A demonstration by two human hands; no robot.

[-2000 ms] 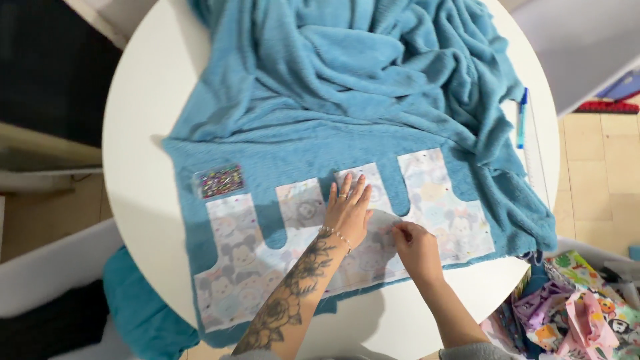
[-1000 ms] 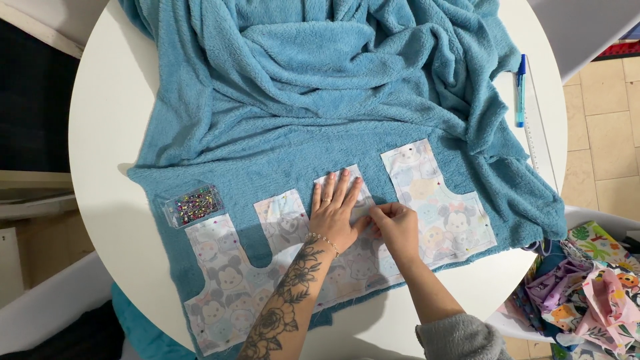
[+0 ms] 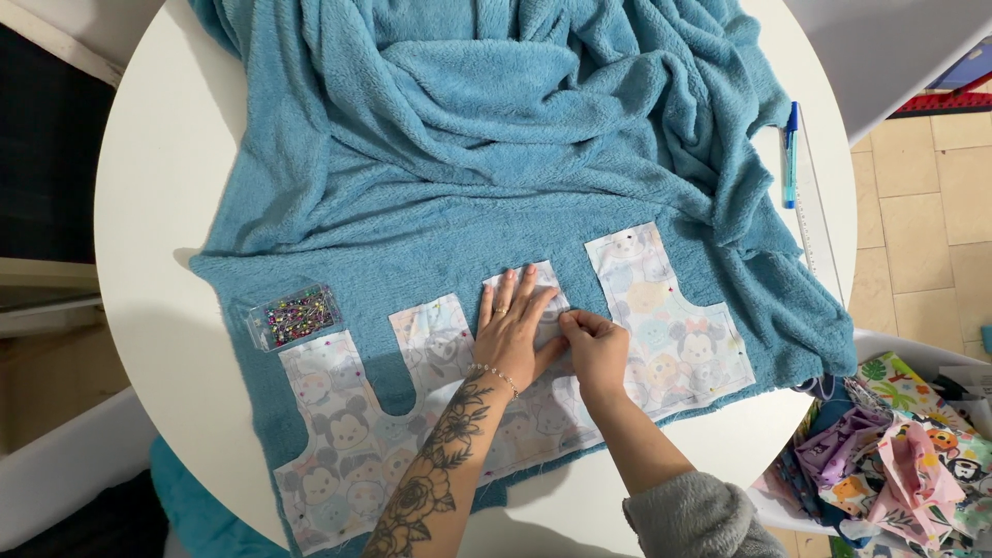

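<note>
A printed cotton fabric piece with cartoon faces (image 3: 666, 341), cut with several upright tabs, lies on blue fleece fabric (image 3: 418, 232). Colored pin heads dot its edges. My left hand (image 3: 515, 333) rests flat with fingers spread on one of the middle tabs. Just right of it, my right hand (image 3: 597, 345) pinches thumb and forefinger together at that tab's right edge; whatever is between the fingertips is too small to make out. A clear plastic box of colored ball-head pins (image 3: 298, 318) sits on the fleece by the leftmost tab.
Bunched fleece covers the far part of the round white table (image 3: 163, 232). On the right lie a blue pen (image 3: 790, 155) and a clear ruler (image 3: 818, 217). A white bin of patterned fabric scraps (image 3: 907, 457) stands beside the table at the lower right.
My left hand stays flat on the same tab. My right hand has moved up from the fabric below the gap to the tab's right edge, close beside my left hand.
</note>
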